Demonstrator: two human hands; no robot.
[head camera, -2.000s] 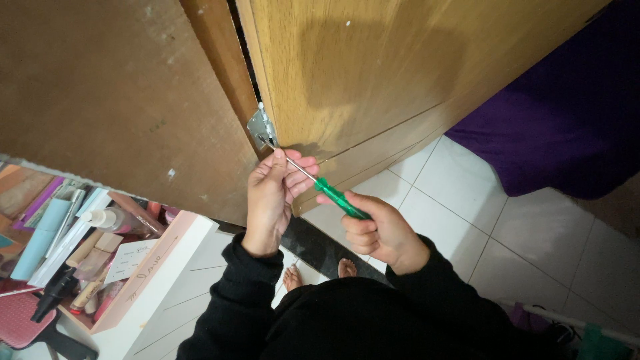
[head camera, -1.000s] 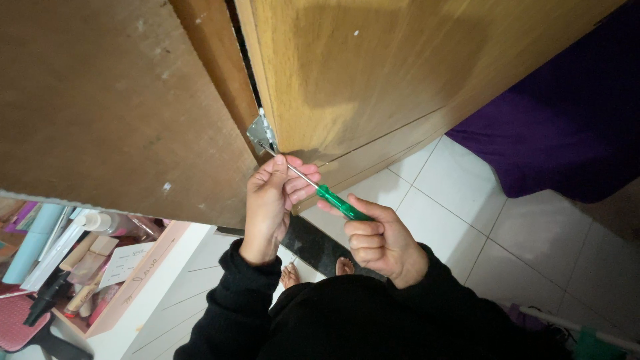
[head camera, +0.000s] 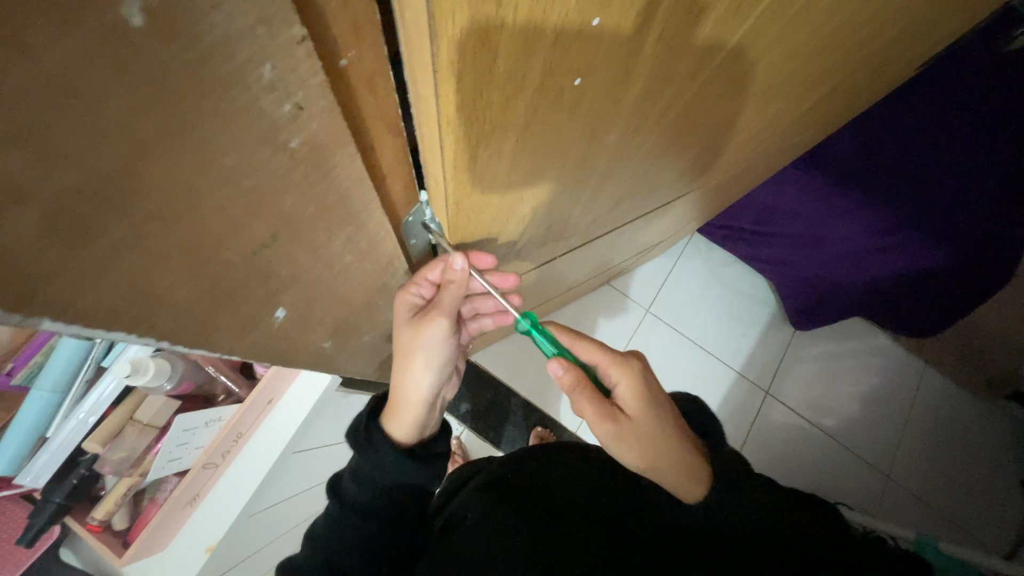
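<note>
A screwdriver with a green handle (head camera: 552, 344) slants up and left across the middle of the view. My right hand (head camera: 632, 408) is closed around its handle. With thumb and fingers, my left hand (head camera: 440, 320) steadies the metal shaft near its far end. The tip meets a metal hinge (head camera: 418, 230), and exactly which screw or hole it touches is too small to tell. The hinge sits in the gap between a wooden door (head camera: 592, 120) and a brown wooden frame piece (head camera: 360, 112).
A brown wooden panel (head camera: 184, 176) fills the upper left. Below it stands an open box (head camera: 216, 464) of cosmetics and bottles. Dark purple cloth (head camera: 872, 200) hangs at the right over white floor tiles (head camera: 712, 320). My bare feet show beside a dark floor strip (head camera: 512, 412).
Both hands keep their hold on the screwdriver, with its tip staying at the hinge. My right hand's fingers have shifted on the handle.
</note>
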